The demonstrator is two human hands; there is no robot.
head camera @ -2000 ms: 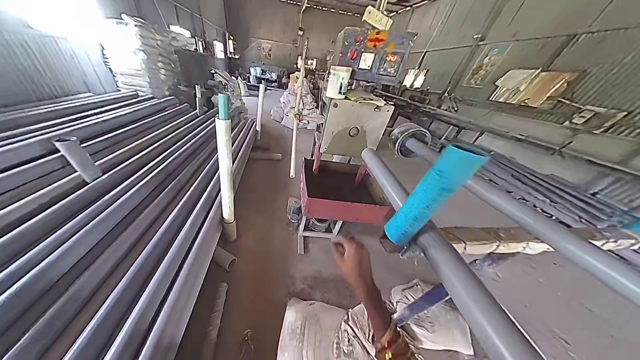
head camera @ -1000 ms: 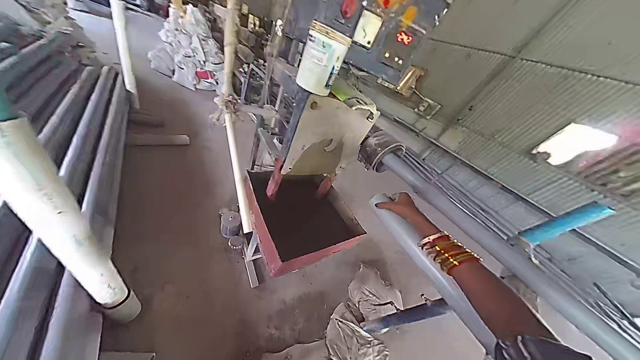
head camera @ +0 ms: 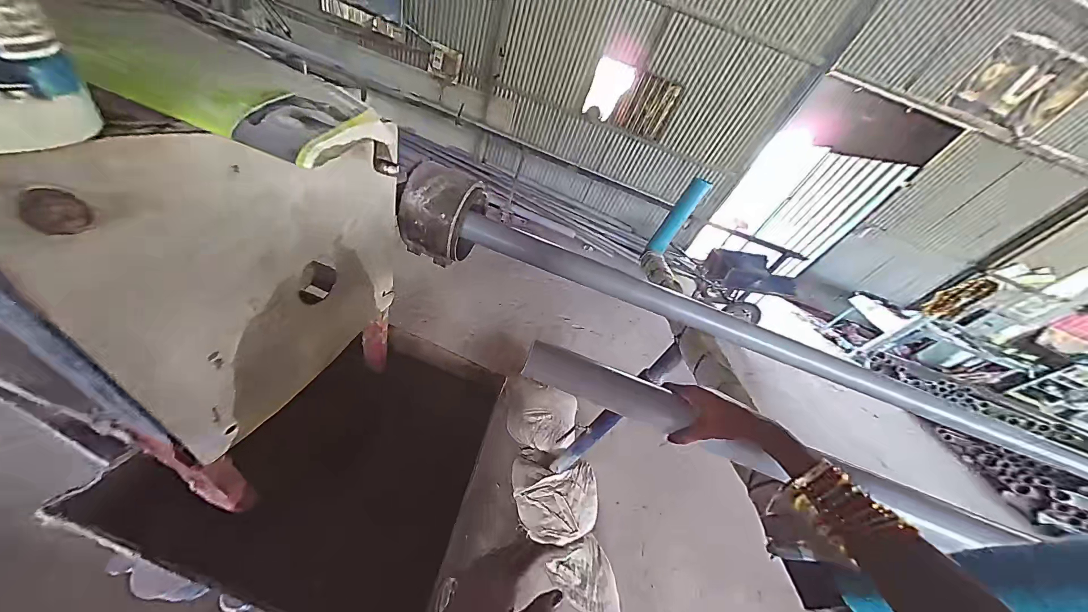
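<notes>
My right hand (head camera: 714, 416), with bangles at the wrist, grips a grey plastic pipe (head camera: 608, 382) a short way behind its near end. The pipe's end lies just right of the dark open tray (head camera: 340, 476) under the machine's pale metal plate (head camera: 195, 238). Beyond the hand, a second long grey pipe (head camera: 595, 276) runs out of a round metal collar (head camera: 438, 211) on the machine. My left hand is not recognisable in view; a small dark shape at the bottom edge is too unclear to name.
Crumpled pale sacks (head camera: 557, 501) lie beside the tray. A blue pipe piece (head camera: 677, 214) stands at a wrapped support behind the long pipe. Stacked pipes (head camera: 977, 459) and a cluttered rack (head camera: 926, 340) are at right. A bucket (head camera: 42, 102) sits at upper left.
Two seconds ago my right hand was off the pipe, over the floor near the tray. One second ago it was at the pipe's end; now it grips farther back. The view has moved closer and tilted.
</notes>
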